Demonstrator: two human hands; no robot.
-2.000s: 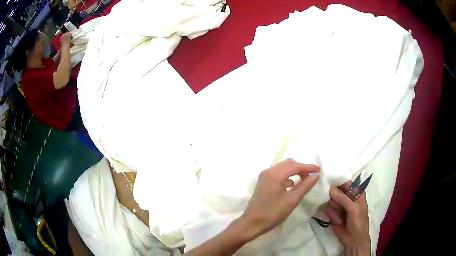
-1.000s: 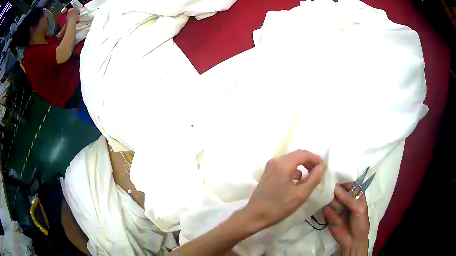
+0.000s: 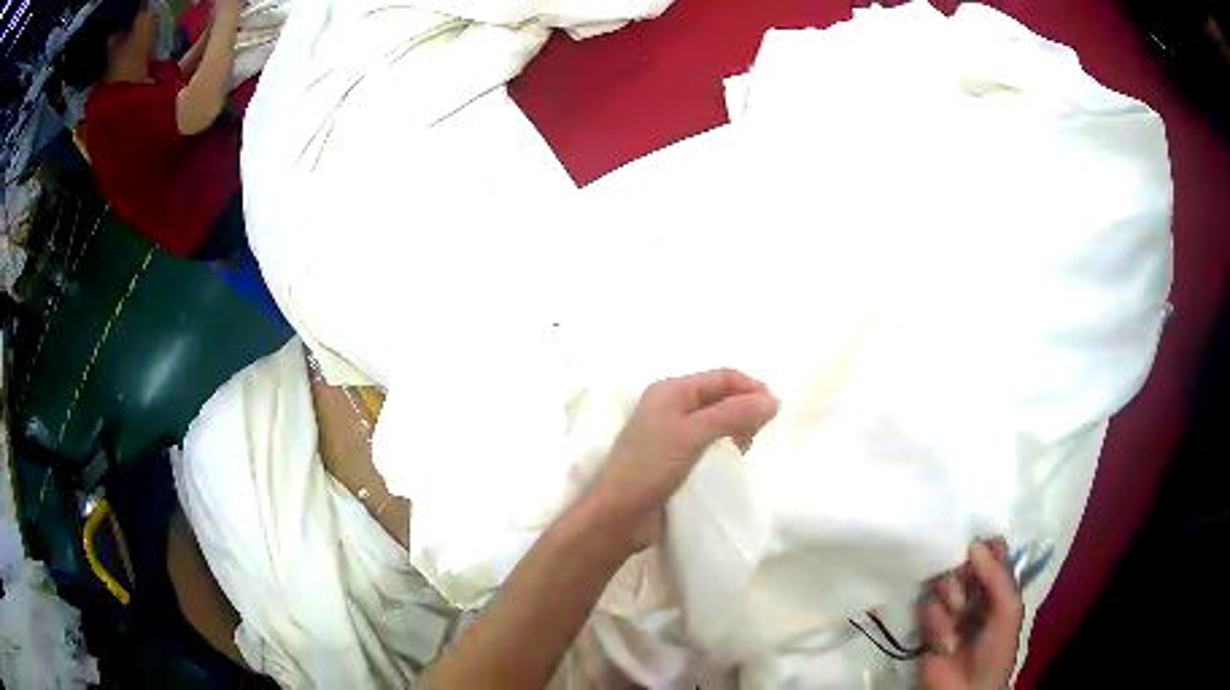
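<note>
A large heap of white garments (image 3: 890,243), overexposed, lies in front of me. My left hand (image 3: 695,431) is at the middle of the heap, thumb and fingertips pinched together on the white cloth, which hangs in a fold below them. My right hand (image 3: 974,613) is at the lower right, blurred, with fingers curled around the thread snips (image 3: 1035,563), whose blades point up and right. Its fingertips touch the cloth edge. A thin black cord (image 3: 884,639) loops out to the left of my right hand.
A dark red table cover (image 3: 634,101) shows behind and right of the heap. At left are a cardboard box (image 3: 354,452) with white cloth (image 3: 256,499) draped by it, a yellow curved handle (image 3: 97,553), green floor (image 3: 149,351) and a person in red (image 3: 155,155).
My left hand has moved left, away from my right hand. My right hand has moved slightly down and right, and the snips have tilted rightward. The cloth between the hands is spread wider.
</note>
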